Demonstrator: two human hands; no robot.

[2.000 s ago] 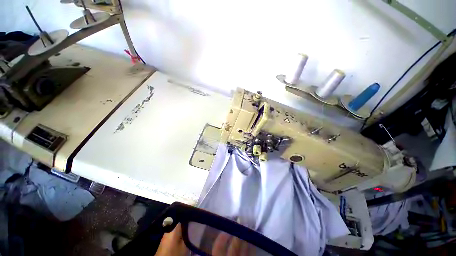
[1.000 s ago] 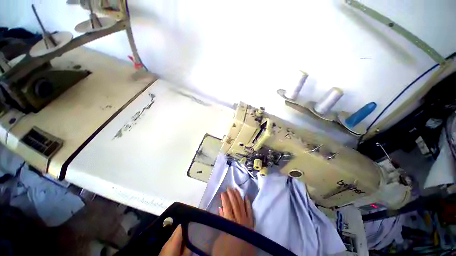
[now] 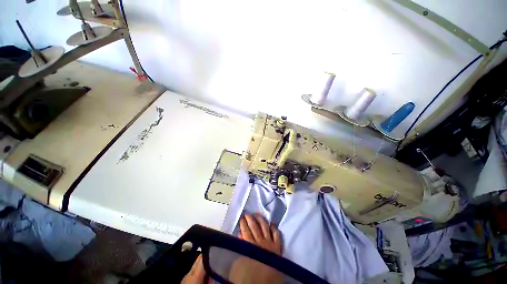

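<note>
The pale lavender-grey garment piece (image 3: 311, 227) runs from the needle area (image 3: 284, 178) of the cream sewing machine (image 3: 356, 183) down over the table's front edge, in loose folds. My right hand (image 3: 260, 232) lies palm down on the cloth just below the needle area, fingers slightly spread; the dark eyeglass frame crosses it and blurs its lower part. My left hand (image 3: 194, 273) is at the bottom edge, left of the cloth, mostly cut off and hidden by the frame; its grip does not show.
A slide plate (image 3: 223, 176) is set in the white table (image 3: 161, 166) left of the needle. Two white cones (image 3: 360, 104) and a blue one (image 3: 398, 116) stand behind the machine. A beige table (image 3: 94, 122) with another machine (image 3: 47, 108) is at the left. Cloth (image 3: 55, 222) lies below it.
My right hand has moved up from behind the eyeglass frame onto the cloth near the needle area. In the last second it has stayed nearly still. The view has shifted slightly.
</note>
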